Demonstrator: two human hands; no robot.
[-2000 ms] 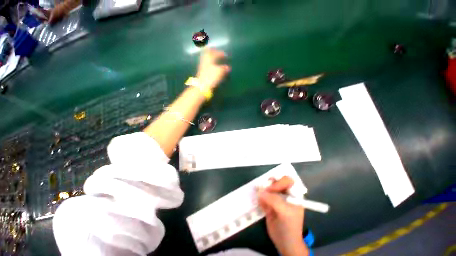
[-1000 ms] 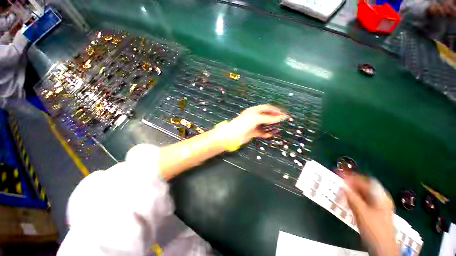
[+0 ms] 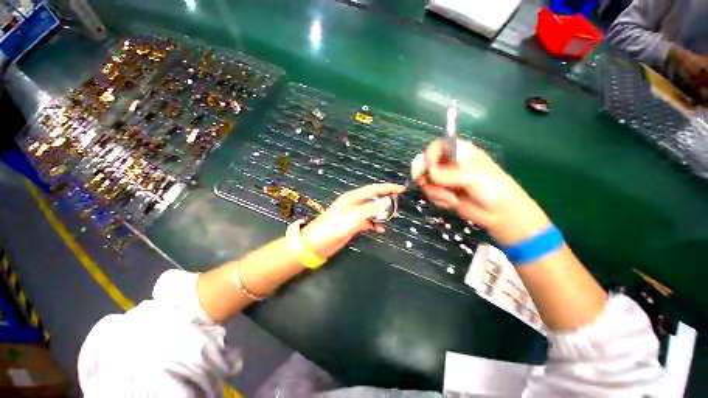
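My left hand (image 3: 353,218) holds a small round housing (image 3: 384,207) between its fingertips, over the clear ribbed blister tray (image 3: 326,148). My right hand (image 3: 458,183) is just right of it and grips a slim pale pen-like tool, likely tweezers (image 3: 451,124), pointing up. A small dark piece shows between the two hands' fingertips; what it is cannot be told. The tray holds a few gold pieces and tiny white specks.
A crowded component tray (image 3: 147,116) lies at the left. White liner strips (image 3: 504,281) lie partly under my right forearm, with another white sheet (image 3: 485,375) nearer. A dark housing (image 3: 536,104) lies at the far right. A red bin (image 3: 569,35) and a person's arm (image 3: 644,35) are beyond.
My left hand has moved slightly left and down and now shows a round housing. My right hand has moved up from the liner strips to beside it, with the pale tool visible.
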